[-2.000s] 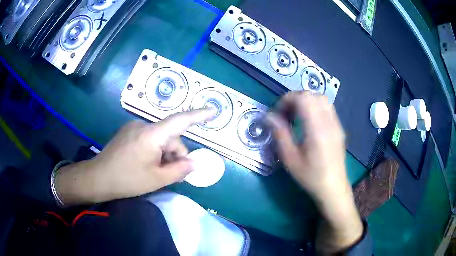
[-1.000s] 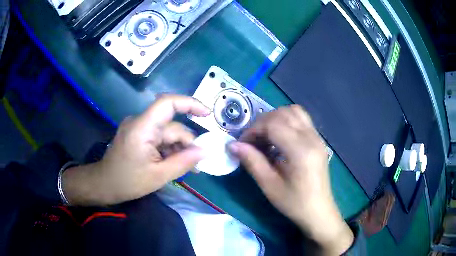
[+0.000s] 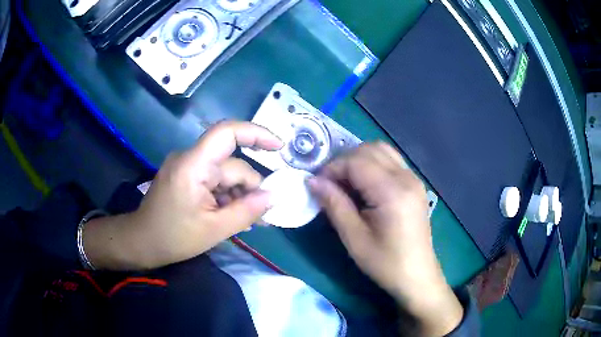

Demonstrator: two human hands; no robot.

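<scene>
A white disc stack (image 3: pixel 290 199) is held over the near edge of a silver three-ring panel (image 3: pixel 269 117). My left hand (image 3: pixel 191 191) grips the disc's left edge between thumb and fingers, index finger raised over the panel. My right hand (image 3: pixel 379 210) has thumb and fingertips pinched at the disc's upper right edge. Whether a thin film is lifted from it cannot be told. One ring recess (image 3: pixel 305 143) shows between the hands; my right hand covers most of the panel's right part.
Stacked panels, the top one marked X (image 3: pixel 158 58), stand at the upper left. A black mat (image 3: pixel 448 125) lies right of the panel. White rolls (image 3: pixel 510 202) are by a black tray (image 3: pixel 526 260). A brown block (image 3: pixel 495 280) is at lower right.
From two seconds ago, my left hand has taken up the white disc and my right hand has moved left to its edge. The panel from the mat's edge is gone from there. Little moved in the last second.
</scene>
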